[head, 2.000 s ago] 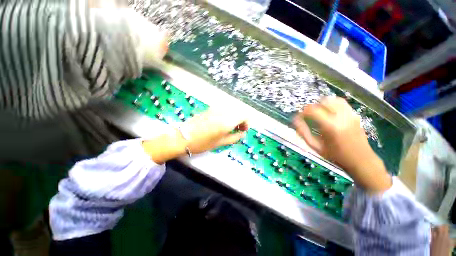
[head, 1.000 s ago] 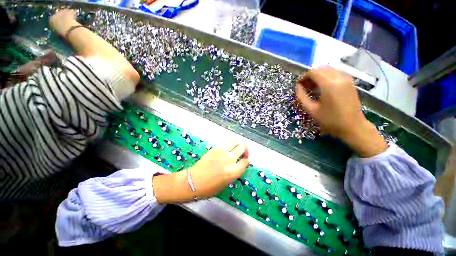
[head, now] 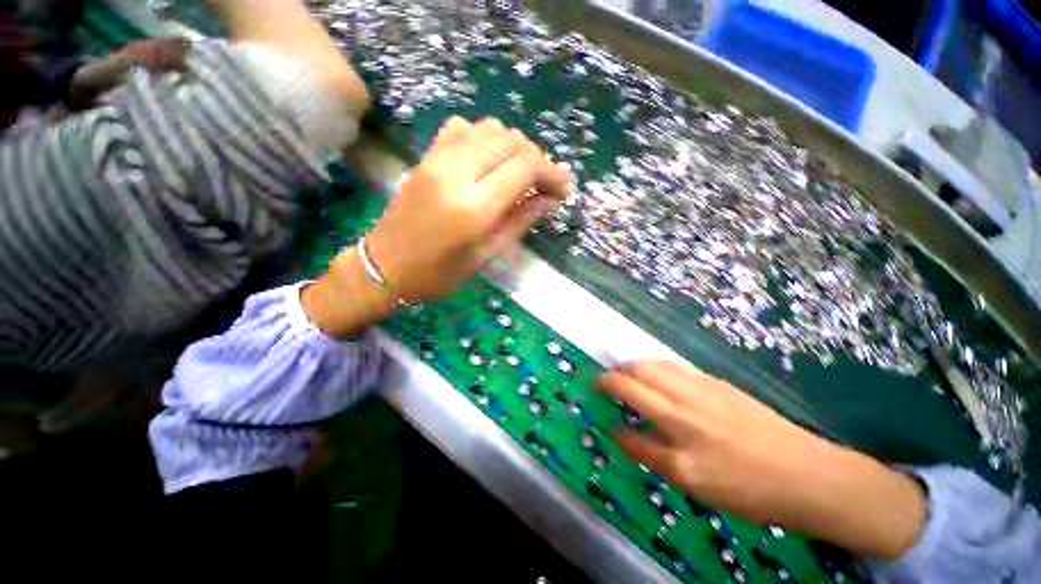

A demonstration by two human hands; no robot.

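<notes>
A green circuit board panel (head: 491, 363) lies in the pale metal rail (head: 582, 310), with several silver-topped parts standing on it. My left hand (head: 462, 211) is over the rail beside the heap of loose silver capacitors (head: 731, 222), its fingers bent together; whether it holds a part cannot be told. My right hand (head: 708, 439) is low over the panel, fingers pointing left, thumb and fingers apart. Its fingertips are blurred, and anything between them is too small to tell.
The loose parts lie on a dark green tray (head: 799, 382) with a raised rim (head: 731, 86). A blue bin (head: 793, 57) stands behind it. A person's striped sleeve (head: 171, 194) and forearm are close at my left.
My left hand has risen from the board towards the heap. My right hand has come down from the heap to over the board. The view has shifted and turned.
</notes>
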